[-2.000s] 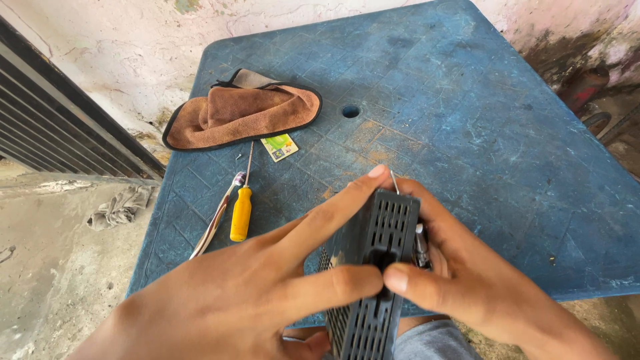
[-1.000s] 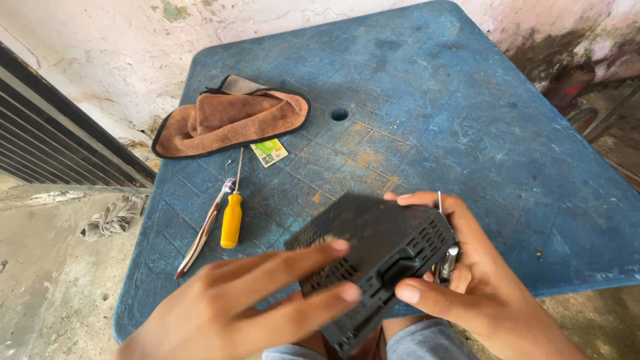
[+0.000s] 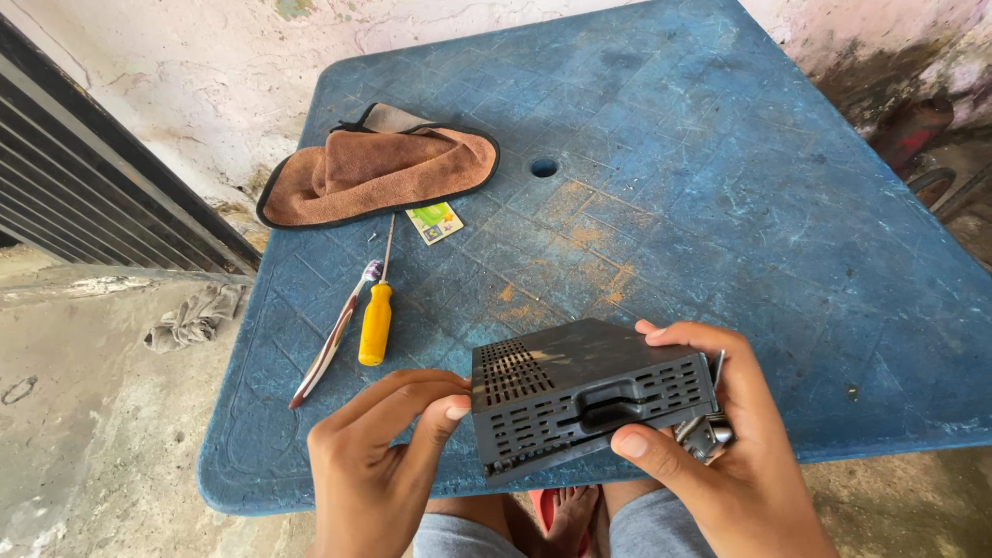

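Note:
A black vented plastic casing (image 3: 573, 395) of some device is held over the near edge of the blue table, its slotted side with a recess facing me. My right hand (image 3: 721, 434) grips its right end, thumb on the slotted side and fingers behind. A metal connector or fitting (image 3: 704, 435) shows between that hand's thumb and palm. My left hand (image 3: 395, 449) is at the casing's left corner, with thumb and fingertips close together against it; how firmly they hold it cannot be told. Left of the casing lie a yellow-handled screwdriver (image 3: 376, 324) and a toothbrush (image 3: 335, 341).
A brown cloth with black edging (image 3: 387, 170) lies on the blue plastic table (image 3: 721, 194), a colourful card (image 3: 435, 222) partly under it. Brown dust (image 3: 589, 236) is scattered near the table's round hole (image 3: 544, 167). A dark slatted metal gate (image 3: 108, 170) stands at the left.
The casing has turned from end-on to lying broadside, with its top and slotted side showing. My left hand has moved from over it to its left corner. My right hand has kept its grip.

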